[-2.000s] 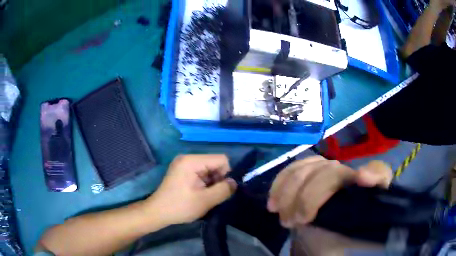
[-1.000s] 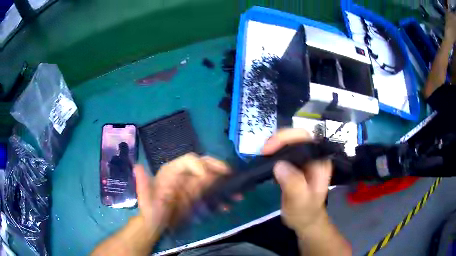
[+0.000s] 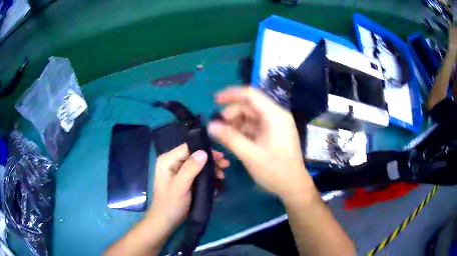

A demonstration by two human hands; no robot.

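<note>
My left hand (image 3: 176, 184) grips a long curved black headband (image 3: 201, 192), held roughly upright over the bench. A narrower black end with a thin wire (image 3: 131, 100) points up and left. My right hand (image 3: 263, 142) is raised just right of the band's top end, blurred, with thumb and fingers curled near each other. A small dark spot shows by its fingertips; whether it is held cannot be told. The black electric screwdriver (image 3: 376, 169) with a pale label lies to the right, behind my right wrist and touched by neither hand.
A smartphone (image 3: 129, 167) lies left of my left hand, partly beside a black grid tray (image 3: 169, 136). Bags (image 3: 50, 107) lie far left. A blue tray (image 3: 259, 55) holds screws and the feeder (image 3: 357, 109); a second blue tray (image 3: 415, 112) is beyond. Another person's arm (image 3: 443, 75) shows at right.
The band has swung from slanting across both hands to upright in my left hand. My right hand has let go of the dark piece it held and moved to the band's top. The phone screen has gone dark.
</note>
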